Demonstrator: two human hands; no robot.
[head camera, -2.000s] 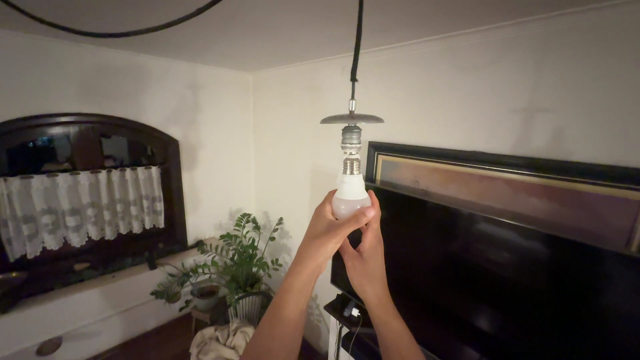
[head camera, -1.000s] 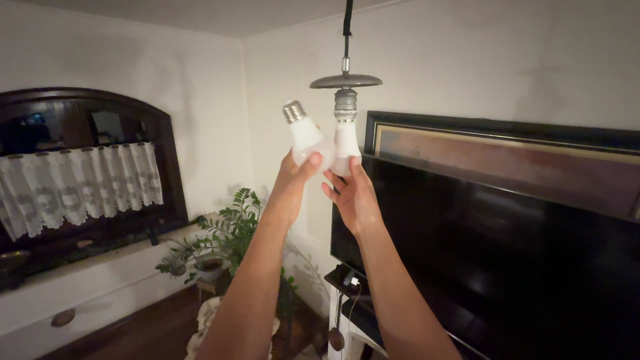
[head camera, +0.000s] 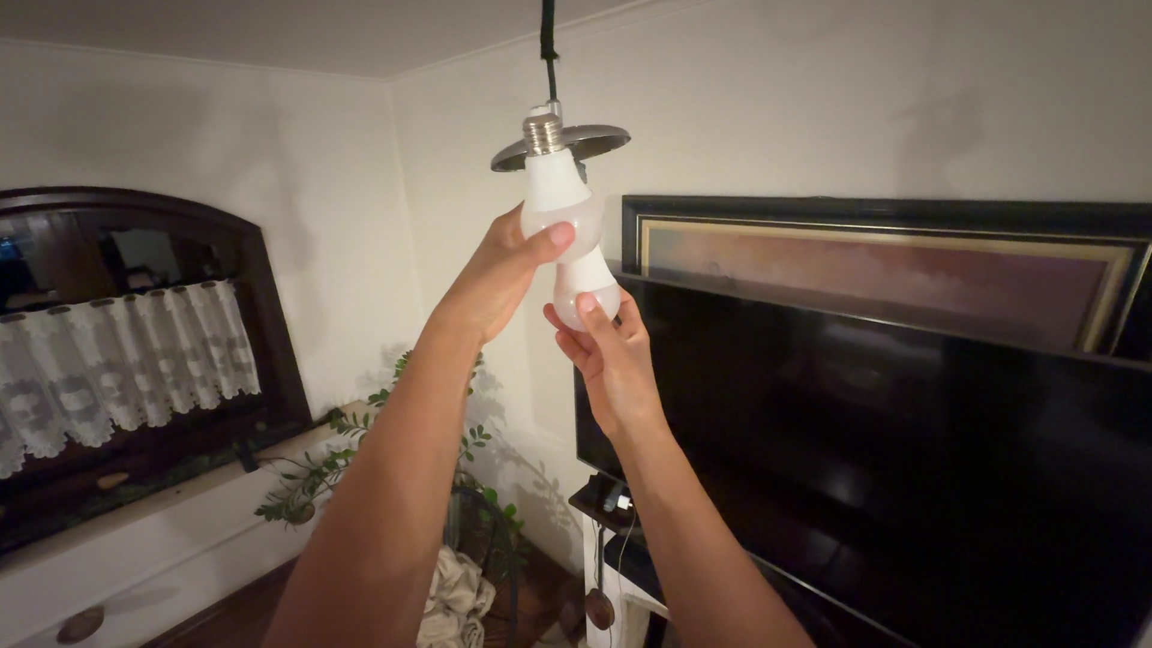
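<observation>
My left hand holds a white LED light bulb upright, its metal screw base pointing up in front of the lamp's round metal disc. Lower and slightly right, my right hand grips a second white light bulb by its rounded end. The first bulb partly covers the second, whose base is hidden. A black cord carries the pendant lamp from above. Most of the lamp socket is hidden behind the left hand's bulb.
A large black television stands at the right before a framed picture. At the left are an arched dark wood frame and a lace curtain. A leafy plant and crumpled cloth lie below.
Two seconds ago both hands were at one bulb under the socket. A second bulb came into view one second ago; now the left hand's bulb is in front of the lamp and the right hand's bulb sits lower.
</observation>
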